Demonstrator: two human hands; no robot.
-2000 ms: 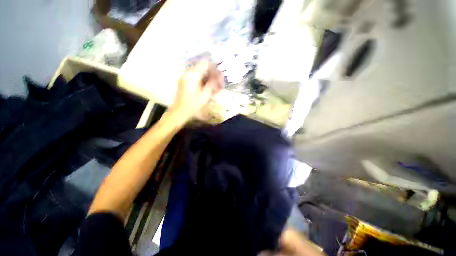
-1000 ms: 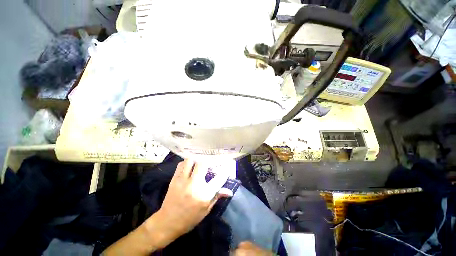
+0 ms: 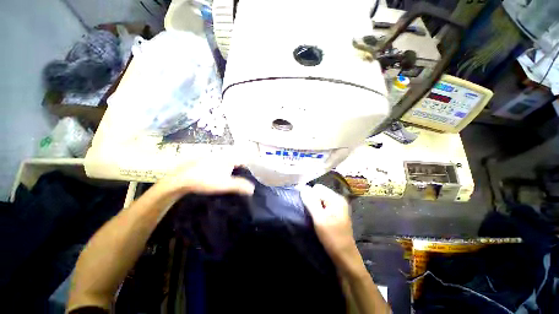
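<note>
A dark denim garment (image 3: 269,245) hangs from the table's front edge over my lap, its top edge under the front of the cream-white sewing machine head (image 3: 306,116) marked JUKI. My left hand (image 3: 211,178) holds the garment's dark edge at the left of the head, its fingers partly washed out by glare. My right hand (image 3: 328,211) grips the cloth at the right, just below the head. The needle area is hidden behind the head. No label shows at my fingertips.
A crumpled clear plastic bag (image 3: 178,80) and small white bits lie on the cream table (image 3: 129,160) at left. A dark bent arm (image 3: 429,80) and a control panel (image 3: 450,104) stand at right. Dark garment piles lie at left (image 3: 49,214) and right (image 3: 484,276), the right one by a yellow-orange edge.
The grey-blue panel and the dark-printed piece by my left hand are out of sight. My right hand has moved up to the cloth below the head. The view has shifted.
</note>
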